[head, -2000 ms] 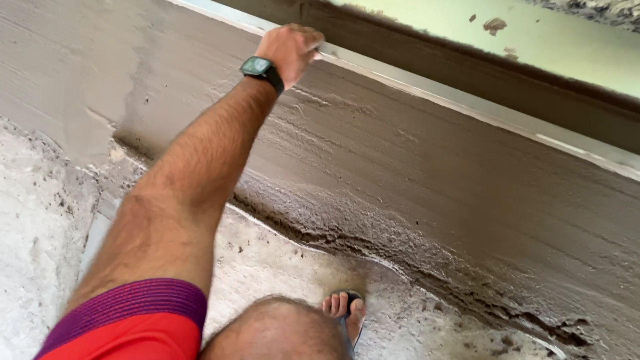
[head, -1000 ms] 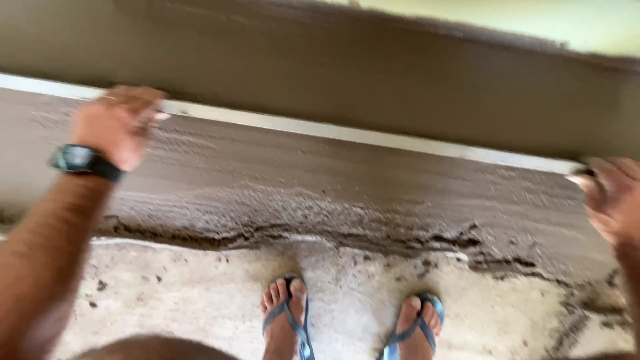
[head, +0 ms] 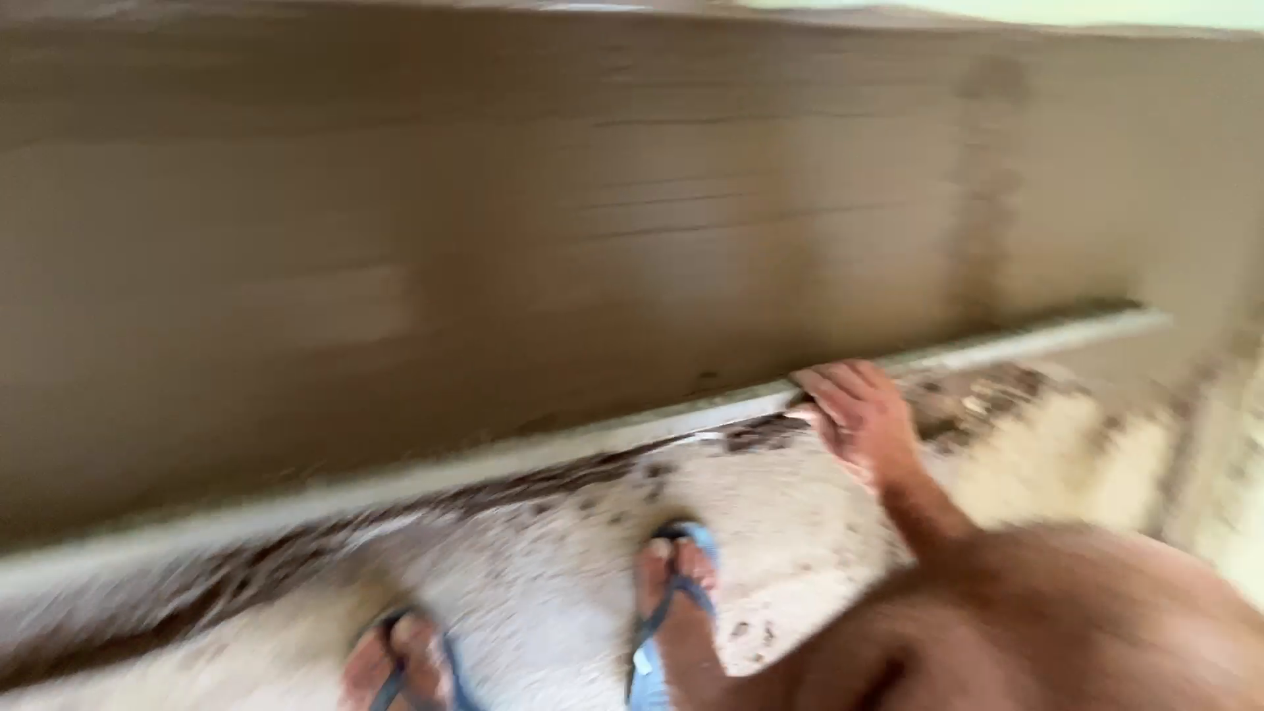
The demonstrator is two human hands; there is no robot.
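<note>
My right hand [head: 857, 420] grips a long, pale straightedge bar [head: 592, 439], right of the middle of the view. The bar lies aslant along the near part of a wet, grey-brown mortar layer [head: 592, 247], its right end higher in the view than its left. Beyond it the mortar looks mostly smooth, with a few fine horizontal lines and a darker streak toward the right. Rough mortar crumbs show along the near side of the bar. My left hand is out of view.
My feet in blue flip-flops [head: 688, 583] stand on the pale, rough floor [head: 553, 583], which is specked with mortar bits. A light green wall [head: 1037, 12] borders the mortar at the top. My bent knee takes up the lower right.
The bar has come from the far part of the mortar toward my feet, with my right hand on it. My left hand, on the bar one second ago, has left the view. The view has shifted.
</note>
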